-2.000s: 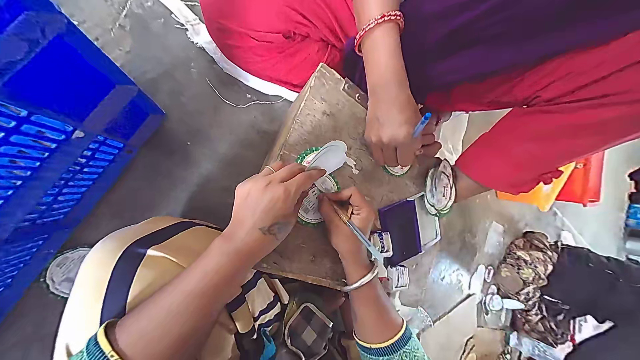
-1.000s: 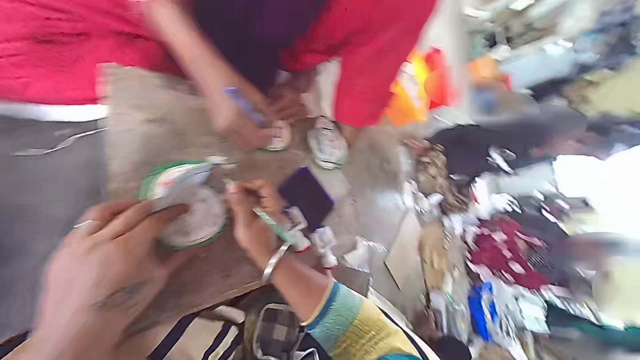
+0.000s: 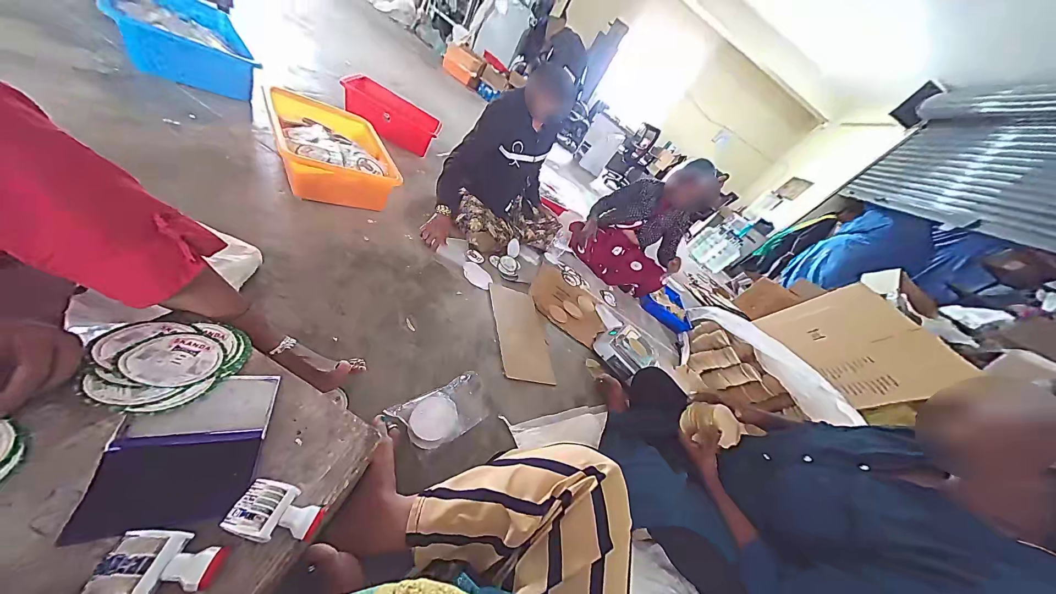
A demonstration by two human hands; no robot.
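Note:
Neither my left hand nor my right hand is in view; a bit of my patterned sleeve (image 3: 421,586) shows at the bottom edge. On the worn low board (image 3: 318,445) at the left lies a fanned stack of round printed labels with green edges (image 3: 169,360). An open ink pad with a dark purple surface (image 3: 169,474) is just below the stack. Two white plastic hand stamps or similar pieces with red ends, one nearer the board's right edge (image 3: 260,511) and one lower (image 3: 140,563), lie beside the pad. Part of another green-edged round piece (image 3: 8,445) shows at the left edge.
A co-worker's hand (image 3: 33,363) and red-clothed leg are at left. Another person in blue sits at right, holding round tan pieces (image 3: 709,425). Two people sit farther back. Orange (image 3: 342,190), red (image 3: 388,115) and blue (image 3: 181,62) crates and a large cardboard box (image 3: 866,342) stand around.
The view has swung far to the right and up across the room. My two hands, which held a round label and a pen over the board, have left the view.

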